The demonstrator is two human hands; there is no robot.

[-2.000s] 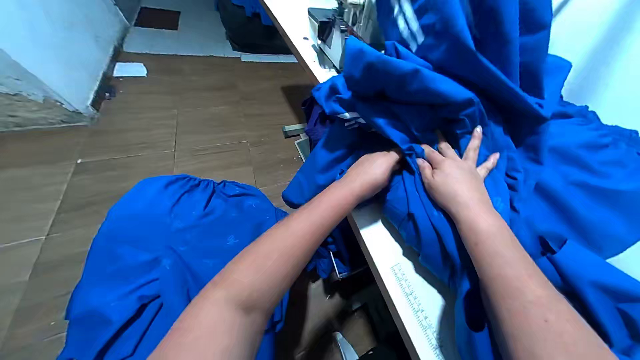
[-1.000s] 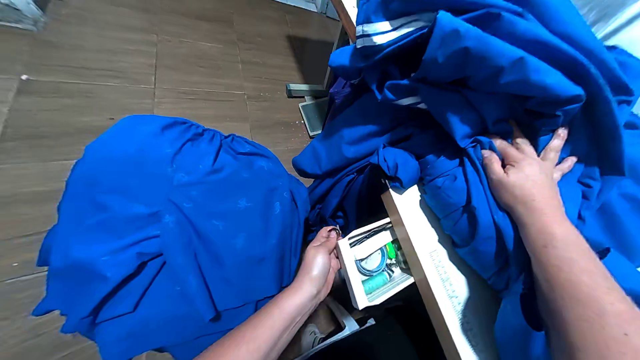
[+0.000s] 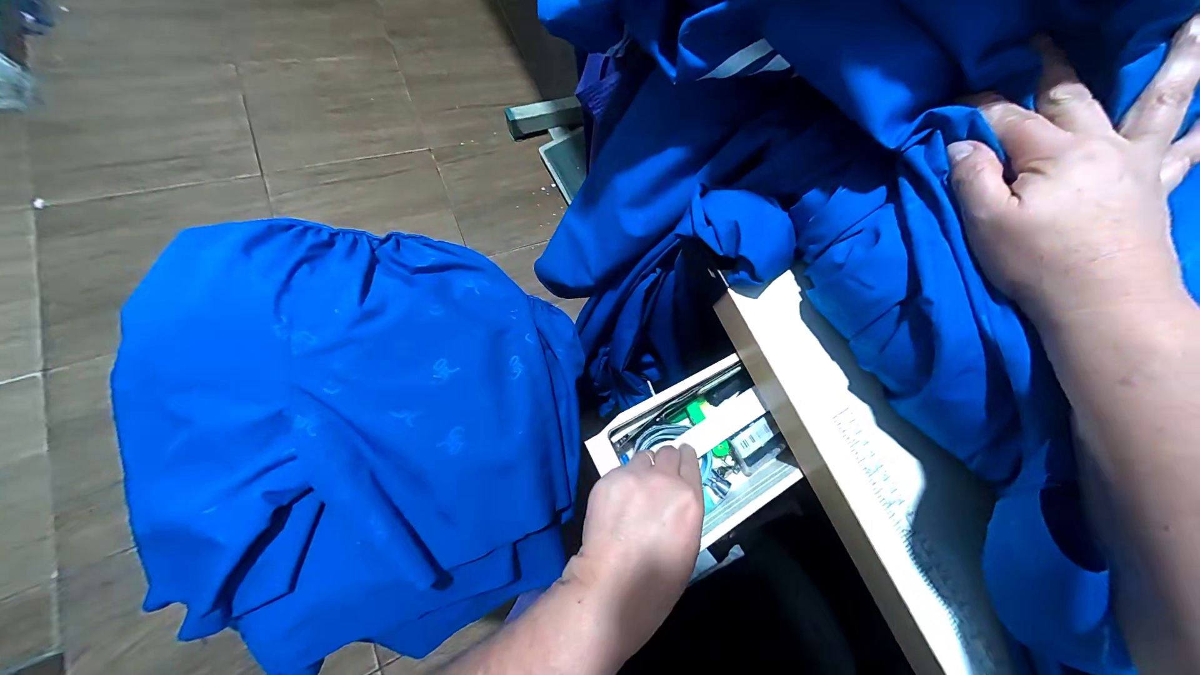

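Observation:
My left hand (image 3: pixel 647 511) is at the front of a small pulled-out drawer (image 3: pixel 755 511) under the table edge, its fingertips curled down over the contents. Coiled cable (image 3: pixel 661 437), green items and a small labelled item (image 3: pixel 753 439) lie in the drawer. A pale flat strip (image 3: pixel 727 422) runs from those fingertips towards the table; whether they grip it, I cannot tell. Spread on the heaped blue fabric (image 3: pixel 872 309) at the right, my right hand (image 3: pixel 1069 178) presses down with its thumb beside a fold. Some of the fabric hangs over the table edge.
The table (image 3: pixel 844 441) has a printed scale on its top. Gathered blue fabric (image 3: pixel 356 422) lies left of the drawer, above the tiled floor (image 3: pixel 328 141). A metal bar (image 3: pixel 544 117) juts out beside the hanging cloth.
My left hand, on the fabric two seconds ago, was at the drawer front one second ago and now reaches over its contents. The drawer has come into view pulled out. My right hand stays on the fabric.

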